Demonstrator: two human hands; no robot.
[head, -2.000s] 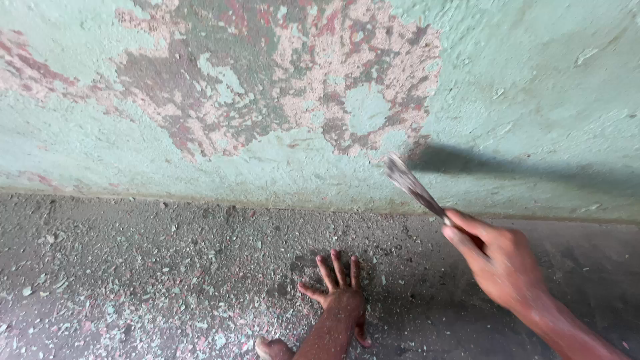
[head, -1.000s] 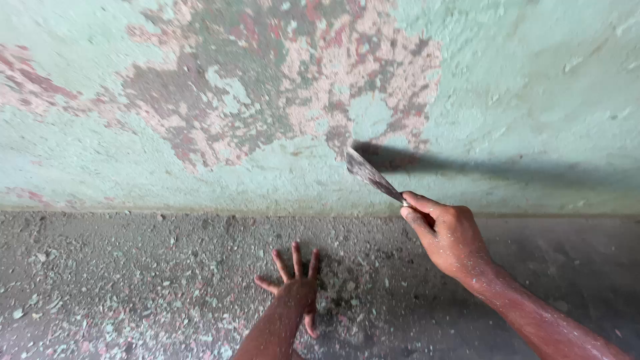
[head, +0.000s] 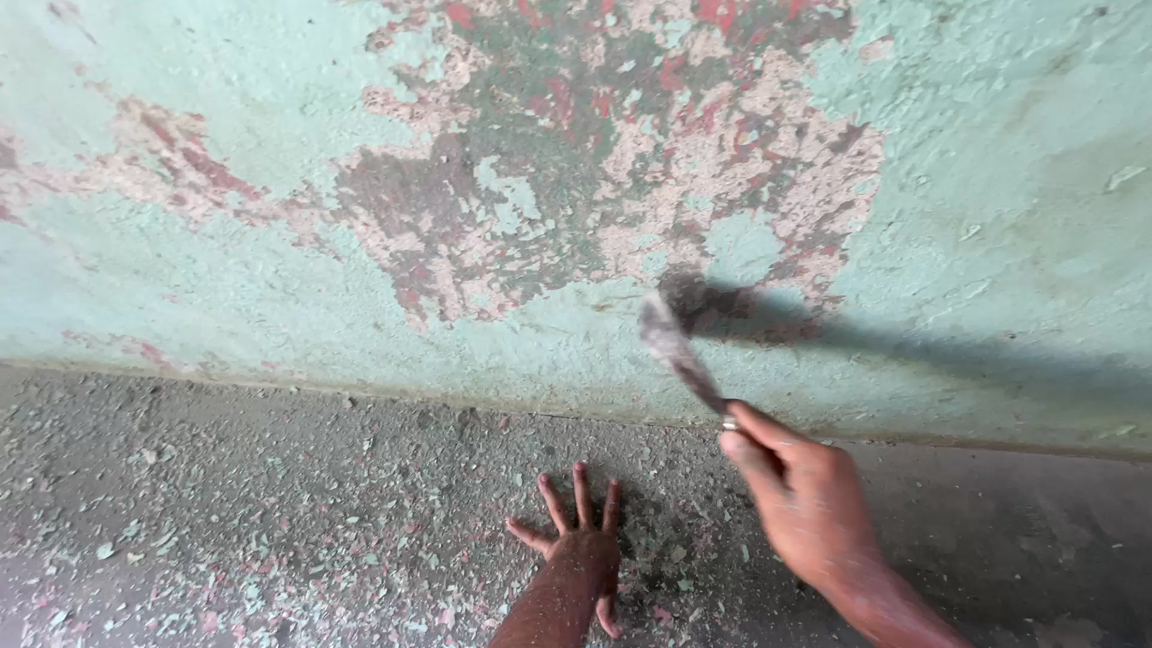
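Observation:
My right hand [head: 805, 504] is closed around the handle of a metal scraper [head: 670, 337], whose blurred blade points up and left at the lower edge of a bare patch [head: 558, 180] on the wall. Whether the blade touches the wall cannot be told. The wall [head: 990, 243] has pale green paint, and in the patch pink, red and grey layers show. With fingers spread, my left hand [head: 580, 540] is planted on the grey floor, left of and below my right hand, holding nothing.
Paint flakes [head: 342, 540] lie scattered over the grey floor [head: 1017, 531], thickest at the left and lower middle. The wall meets the floor along a line across the view. A dark shadow falls on the wall right of the blade.
Between two seconds and one second ago, my right hand moved the scraper left along the lower edge of the patch. My left hand has stayed spread on the floor.

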